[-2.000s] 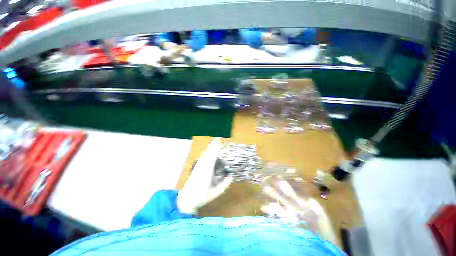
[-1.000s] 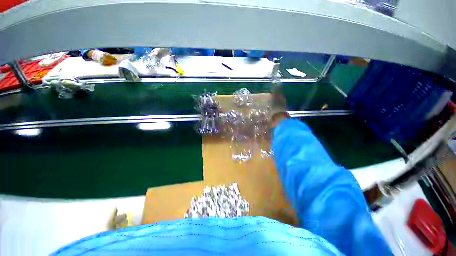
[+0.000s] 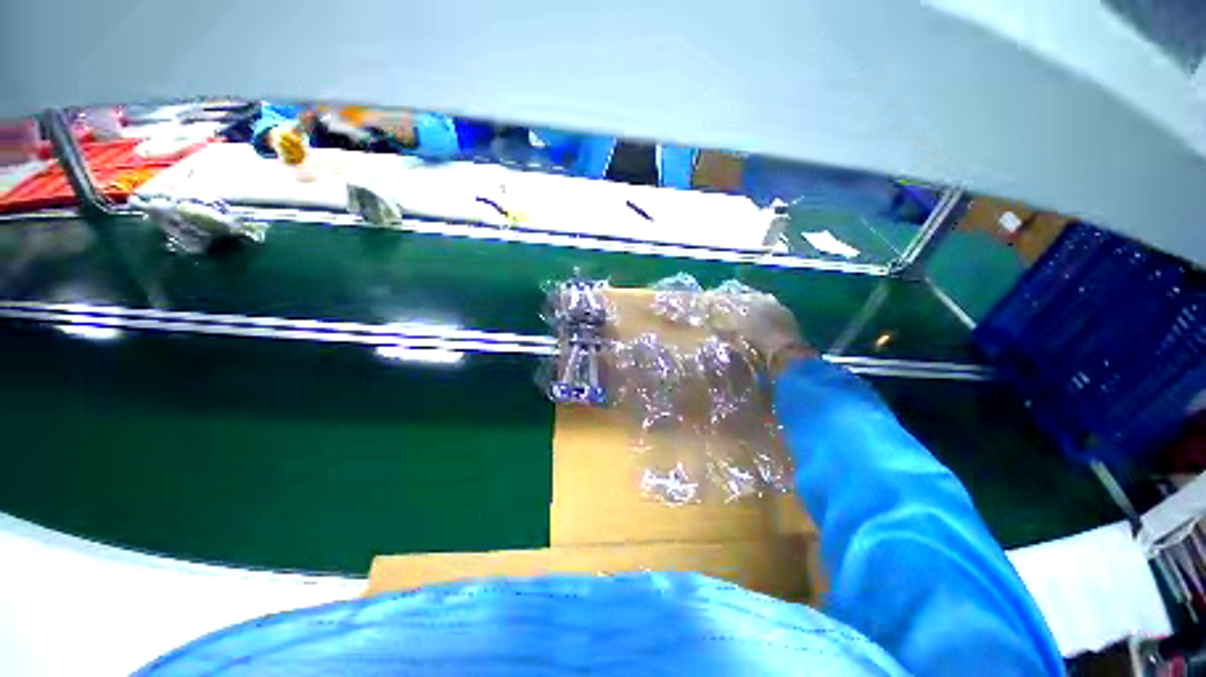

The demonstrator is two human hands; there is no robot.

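Clear plastic shells [image 3: 672, 377] stand in rows at the far end of the brown cardboard [image 3: 615, 496]. My right hand [image 3: 767, 324] reaches to the far right end of these rows, at a clear shell [image 3: 727, 302]. The hand is small and blurred, so whether its fingers grip that shell cannot be told. The blue sleeve runs back to the lower right. Purplish-grey clustered parts [image 3: 579, 337] lie left of the rows. My left hand is out of the picture.
The dark green conveyor [image 3: 291, 450] runs across behind the bench. A pale shelf [image 3: 595, 79] hangs overhead. A blue crate [image 3: 1098, 331] is at the right. Across the conveyor are a red tray [image 3: 99, 175] and another person's gloved hand [image 3: 288, 143].
My right arm has reached forward to the far rows. My left hand has left the picture. The view has tilted up, and the metal fittings pile is now out of sight.
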